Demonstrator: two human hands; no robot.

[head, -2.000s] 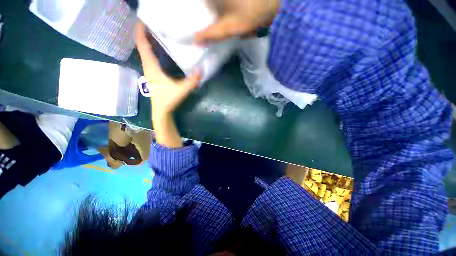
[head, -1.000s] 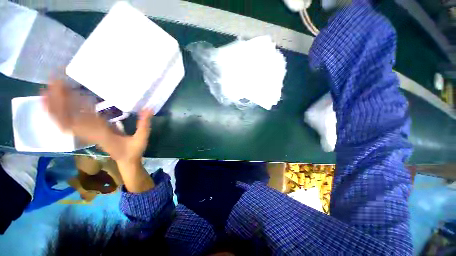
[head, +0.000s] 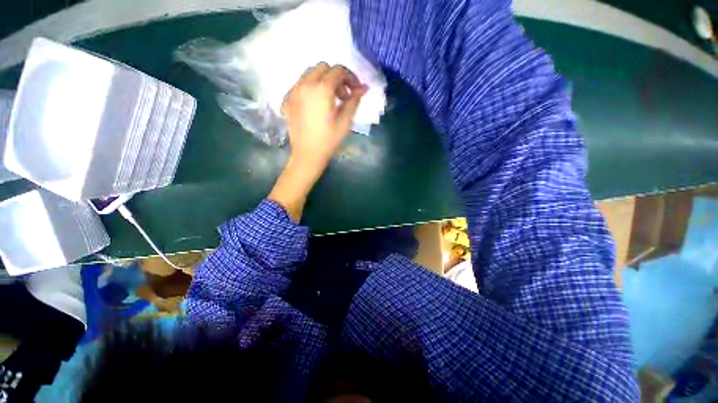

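A loose pile of thin white sheets (head: 275, 47) lies on the green bench at the top centre, with crinkly clear film (head: 224, 75) at its left side. My left hand (head: 319, 110) is over the pile's near edge, with bent fingers and thumb close together; whether a sheet is between them is unclear. My right hand is out of the picture; only its blue checked sleeve (head: 504, 118) shows, reaching to the top edge. White trays in a ribbed stack (head: 149, 134) stand at the left, with a smaller stack (head: 47, 228) nearer the bench edge.
A small screen device (head: 109, 203) sits by the stacks, its white cable running over the bench edge. An open carton with yellow pieces (head: 455, 236) is below the bench. Brown cardboard (head: 657, 224) is at the lower right. A person in dark clothing is at the lower left.
My left hand has moved from beside the tray stacks to the sheet pile. The view has shifted, and my right forearm now extends to the top edge beside the pile.
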